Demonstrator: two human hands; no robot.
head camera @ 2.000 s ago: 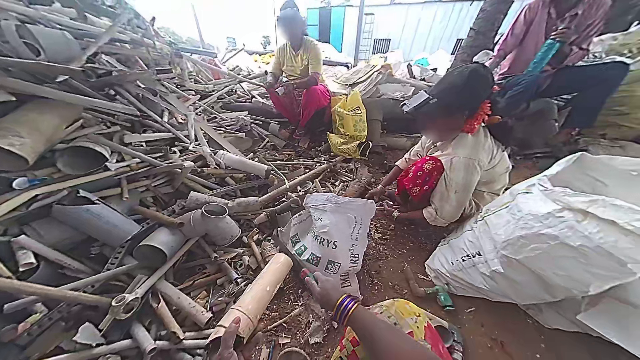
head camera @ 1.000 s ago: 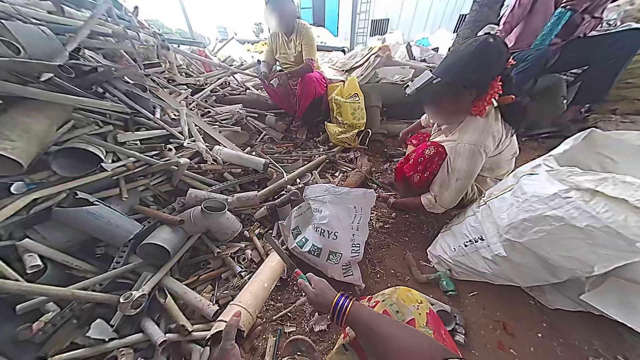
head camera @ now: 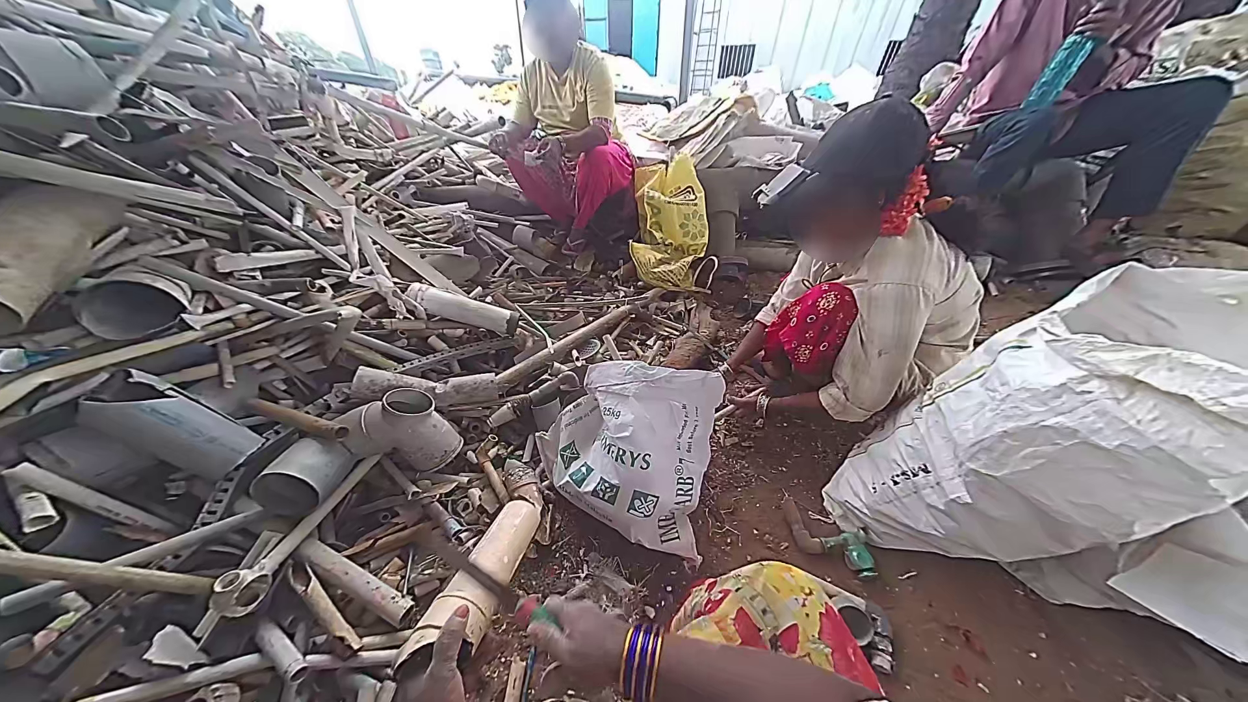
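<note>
My right hand [head camera: 575,639], with blue and gold bangles at the wrist, is closed around the red and green handle of a dark-bladed tool [head camera: 476,577]. Its blade lies across a cream plastic pipe [head camera: 492,551], pointing up and left; whether it touches the pipe cannot be told. At the pipe's near end is my left hand [head camera: 439,663], its fingers against the pipe and its lower part cut off by the frame's bottom edge. Just beyond the pipe stands a white printed sack [head camera: 634,448]. Patterned yellow and red cloth [head camera: 780,624] shows beside my right forearm.
A large heap of scrap pipes [head camera: 292,244] rises on the left. A person [head camera: 877,322] squats beyond the sack, another sits by a yellow bag [head camera: 673,214], and a third sits at upper right. A big white sack [head camera: 1072,439] and a green bottle-like piece [head camera: 858,554] lie right.
The tool in my right hand has tipped from pointing steeply upward beside the pipe to lying lower across it. My right hand has moved down and left.
</note>
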